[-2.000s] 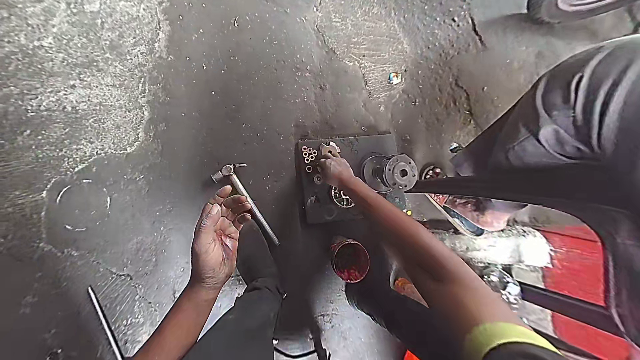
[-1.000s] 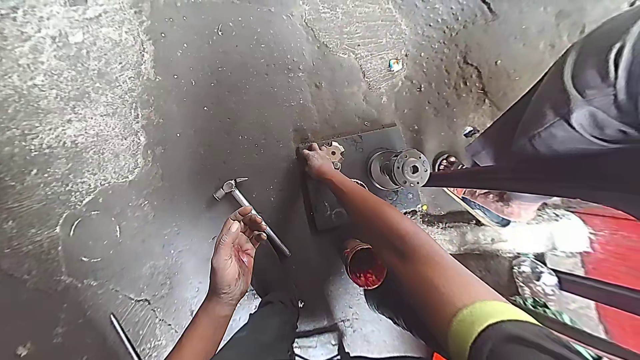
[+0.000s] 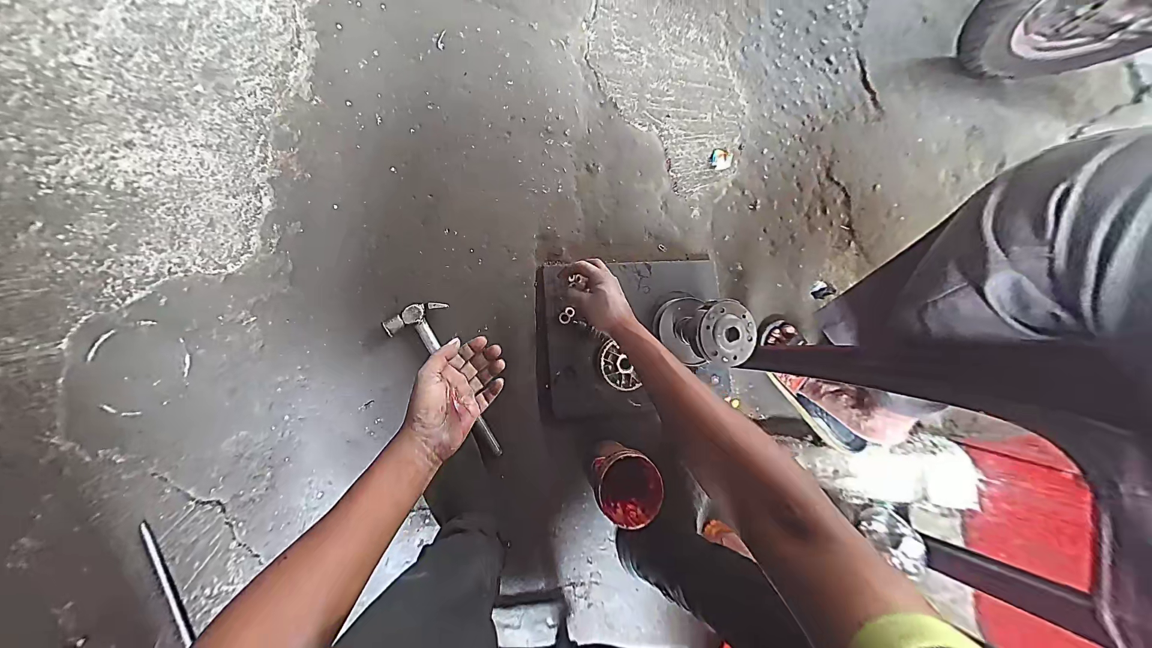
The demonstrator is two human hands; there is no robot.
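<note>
My left hand point(image 3: 454, 396) is palm up with its fingers apart and nothing in it, above the handle of a metal hammer point(image 3: 430, 335) on the floor. My right hand point(image 3: 598, 295) reaches over a dark metal plate point(image 3: 576, 396), its fingertips at small metal rings point(image 3: 576, 281); whether it grips any cannot be told. More small rings point(image 3: 566, 315) lie just below the fingers. A round slotted metal part point(image 3: 619, 365) sits on the plate, partly behind my right forearm. A flanged metal hub point(image 3: 727, 332) stands at the plate's right side.
Below the plate is a tin point(image 3: 630, 490) with red contents. A metal rod point(image 3: 167, 585) lies at lower left. Another person's dark-clothed leg point(image 3: 1017, 261) and sandaled foot point(image 3: 837, 409) are at right. A wheel point(image 3: 1062, 34) is at upper right, and a red surface point(image 3: 1035, 504) at lower right.
My right hand remains over the plate's upper left part, with its fingers at different spots. My left hand stays raised palm up, now with its fingers more spread.
</note>
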